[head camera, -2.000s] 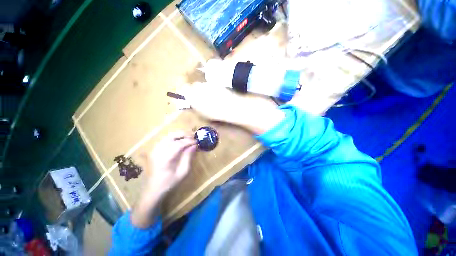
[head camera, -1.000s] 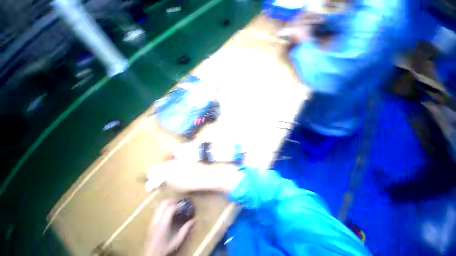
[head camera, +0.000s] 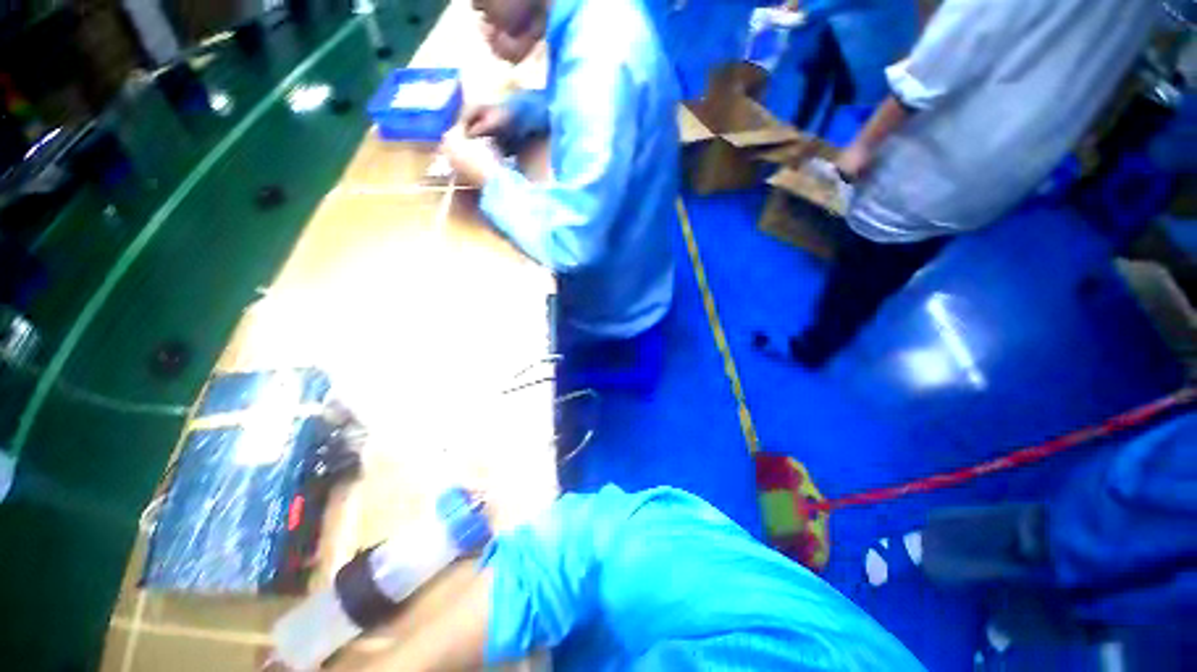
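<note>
Neither of my hands shows; only my right forearm, in a light blue sleeve, enters at the bottom, and its hand is cut off by the lower edge. The translucent white cylinder (head camera: 427, 558) with a black band and a blue end lies aslant on the bench, just beyond the forearm. The dark box (head camera: 217, 512) under blue film, with a pale tape strip on top and a red mark on its end, stands left of it. The round unit is out of the picture.
The cardboard-covered bench (head camera: 197, 647) runs away beside the green conveyor (head camera: 99, 394), its middle overexposed. A worker (head camera: 604, 171) in blue sits near a blue bin (head camera: 415, 118). Another person (head camera: 998, 118) stands by open cartons (head camera: 735, 138). A red pole with a red-yellow head (head camera: 792, 512) is right.
The view has swung up and to the right. Both hands and the black round unit have left the picture. The neighbouring worker and the floor have come into view.
</note>
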